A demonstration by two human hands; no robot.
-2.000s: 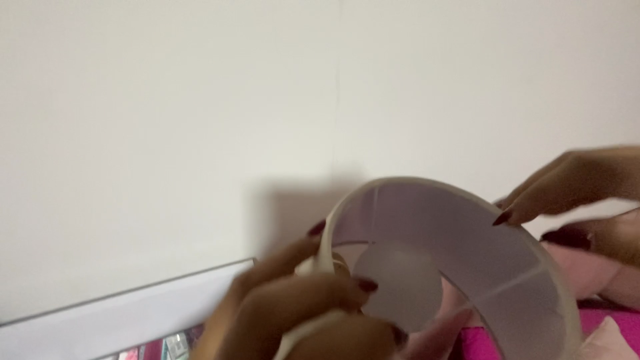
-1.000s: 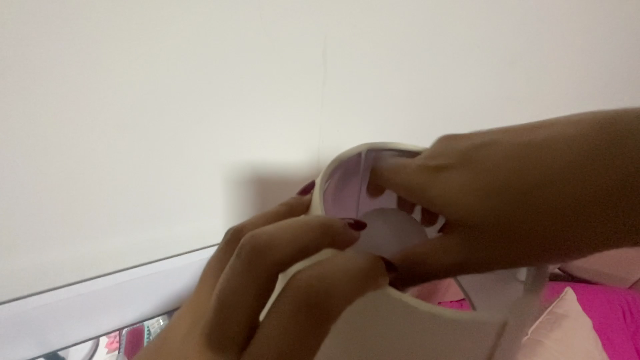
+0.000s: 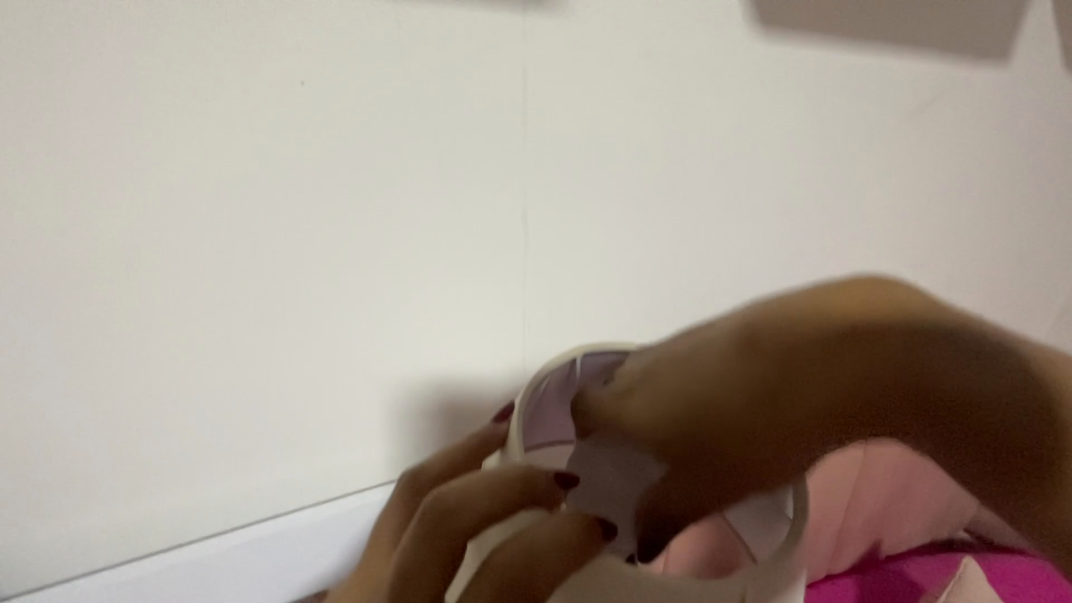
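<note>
A pale, curved band-like object (image 3: pixel 543 419), with a lilac-grey inner face and a cream rim, stands at the lower middle; its exact kind cannot be told. My left hand (image 3: pixel 477 528), with dark red nails, grips its near left rim, one fingertip on the outer side and others over the edge. From the right, my right hand (image 3: pixel 670 419) reaches into the opening, fingers against the inside; it is blurred and most fingertips are hidden. A greyish rounded piece (image 3: pixel 607 477) shows inside, between the two hands.
Behind stands a white wall (image 3: pixel 335 209) with a thin vertical crack. A white ledge or frame (image 3: pixel 209 553) slants along the lower left. Light pink fabric (image 3: pixel 879 502) and bright magenta fabric (image 3: pixel 913 578) lie at the lower right. Grey shapes, perhaps shadows, show along the top.
My right hand has gone from the band's outer right side into its opening. My left hand keeps its grip on the rim. The view has tilted up.
</note>
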